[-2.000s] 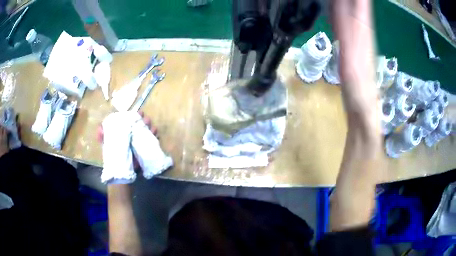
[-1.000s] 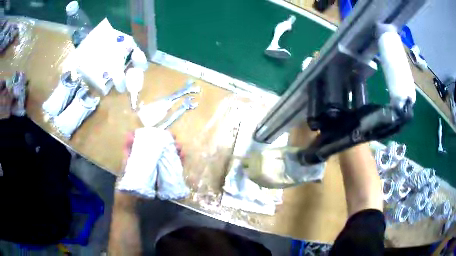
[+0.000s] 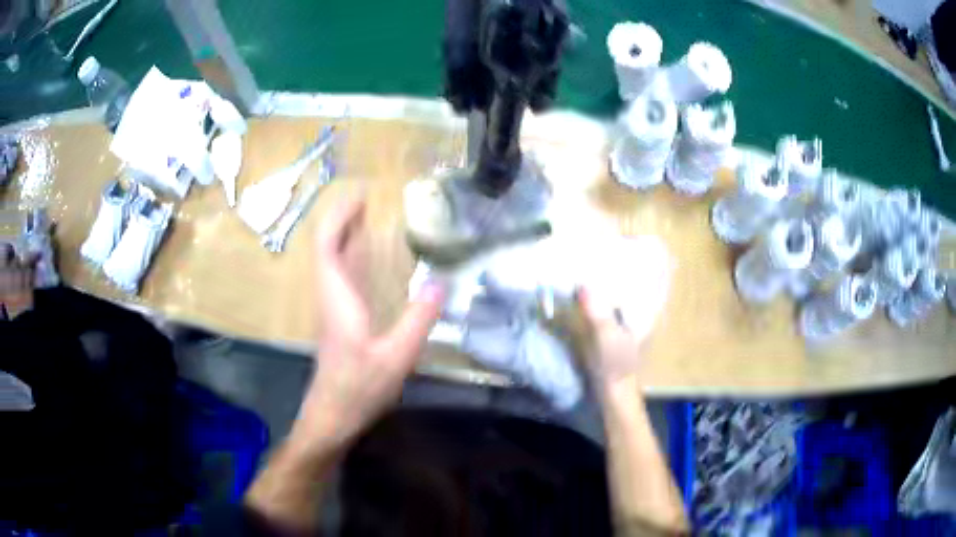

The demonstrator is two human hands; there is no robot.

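My left hand (image 3: 367, 330) is open beside the work spot, fingers spread, thumb close to the pale parts. Blurred grey-white ribbed sleeves (image 3: 524, 351) lie or are held between my hands at the bench's front edge. My right hand (image 3: 610, 341) is at their right side; blur hides whether it grips anything. A bright, washed-out white patch (image 3: 634, 278) shows behind it. The black tool head (image 3: 498, 115) stands above the grey-beige pad (image 3: 446, 226), directly behind the sleeves.
Ribbed sleeves stand in a small group (image 3: 645, 142) at back right, with several more (image 3: 786, 246) farther right. Two wrenches (image 3: 304, 199), a crumpled white bag (image 3: 157, 126) and two pale parts (image 3: 131, 236) lie left. A neighbour's hand (image 3: 16, 283) shows far left. Blue bins (image 3: 844, 462) are below right.
My left hand has moved right from near the wrenches and no longer holds the paired sleeves there. My right hand has come back from behind the tool head to the front. The camera view has turned.
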